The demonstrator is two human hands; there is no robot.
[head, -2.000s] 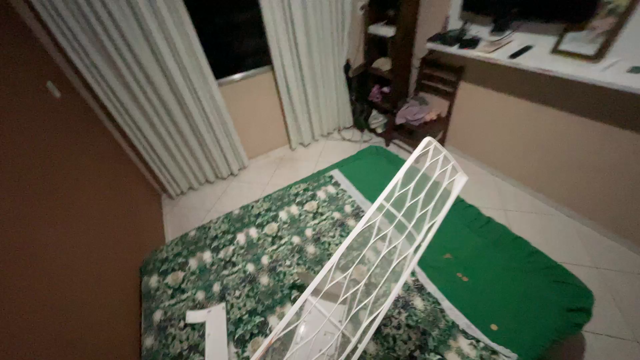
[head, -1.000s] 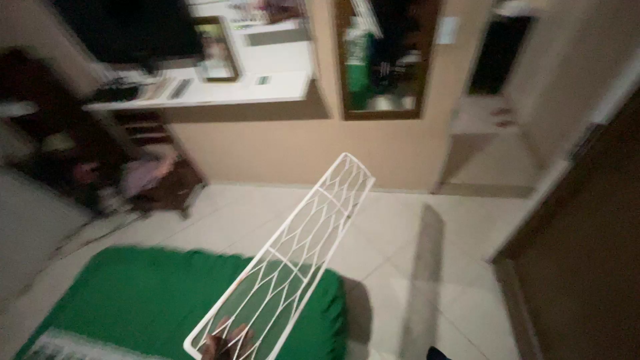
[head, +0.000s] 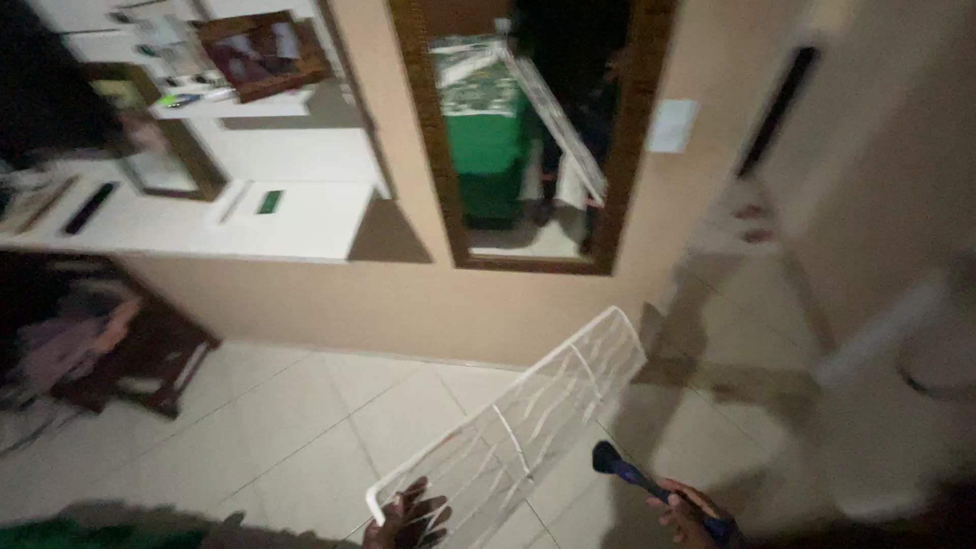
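A long white wire rack (head: 526,419) with a wavy lattice slants from the lower middle up to the right, over the tiled floor. My left hand (head: 408,515) is at its near lower end, fingers spread behind the wires and the rack held there. At lower right my right hand (head: 690,511) is closed around a dark blue handle with a black rounded head (head: 606,457), possibly a brush; blur hides its exact kind. This tool is to the right of the rack and apart from it.
A wall mirror (head: 534,267) in a brown frame hangs ahead. White shelves (head: 305,236) with picture frames stand at left, above a dark wooden chair (head: 179,374) bearing cloth. Green bedding (head: 99,534) shows at bottom left. A doorway opens on the right.
The view has swung far right, from the bed to the mirror and doorway. The rack has come along with my left hand. My right hand and the dark tool now show clearly.
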